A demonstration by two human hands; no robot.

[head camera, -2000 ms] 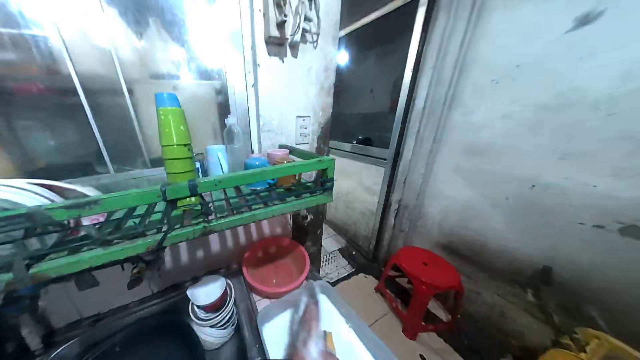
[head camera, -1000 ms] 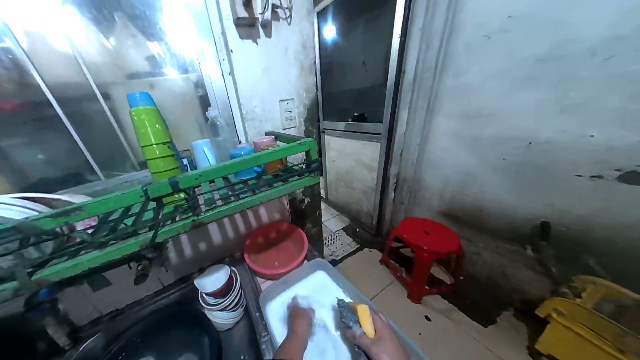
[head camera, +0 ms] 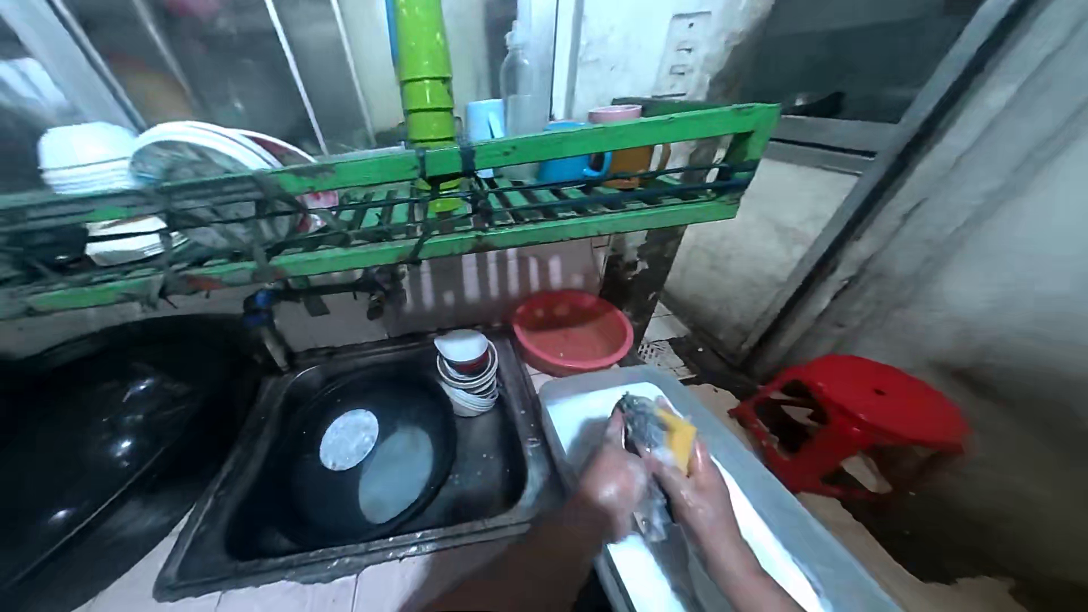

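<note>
Both my hands meet over a grey plastic tub of whitish water. My right hand grips a yellow sponge and a grey mesh scrubber. Close against it, my left hand has its fingers on the scrubber; a dark, soapy item lies between the hands, too hidden to identify. Left of the tub is a black sink holding a black basin and a stack of white bowls. In the basin are a white round dish and a cloudy round shape below it.
A red plastic basin stands behind the tub; a red stool stands at the right. Above the sink, a green rack bears plates, green cups and mugs. A large black wok-like vessel lies at the left.
My hands, apart over the tub a second ago, are now together at the scrubber and sponge. The view has turned left and down.
</note>
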